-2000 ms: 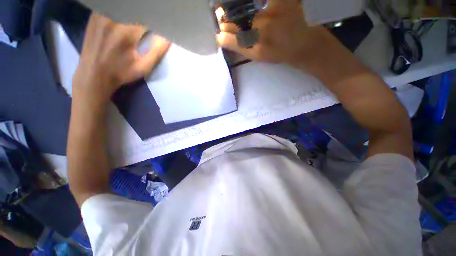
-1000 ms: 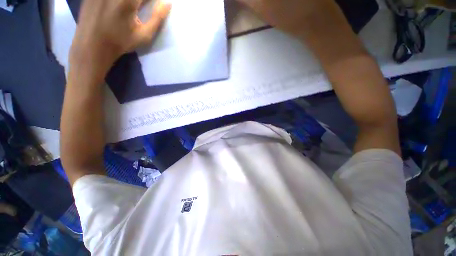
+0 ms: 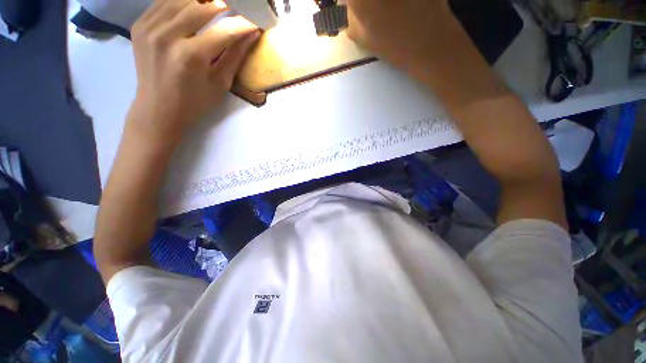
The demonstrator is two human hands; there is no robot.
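The sewing machine's cream bed (image 3: 304, 62) is brightly lit at top centre, with a dark outline and a rounded near-left corner. The knurled knob (image 3: 331, 20) is above it. My left hand (image 3: 188, 57) is at the bed's left side, fingers bent and fingertips near its lit surface; whether they pinch anything is not clear. My right hand (image 3: 379, 25) is right of the knob, cut off by the top edge, its fingertips hidden. No fabric panel shows on the near part of the bed.
Black-handled scissors (image 3: 569, 67) lie at right. A dark flat piece (image 3: 489, 28) is beyond my right forearm. Dark fabric (image 3: 35, 120) lies at far left. A printed ruler (image 3: 312, 157) runs along the white table's front edge. Blue crates (image 3: 173, 252) are below.
The pale and dark panels in front of the machine are out of sight, exposing the bed's corner and table. My left hand has moved slightly right. The lamp-lit area and knob show again.
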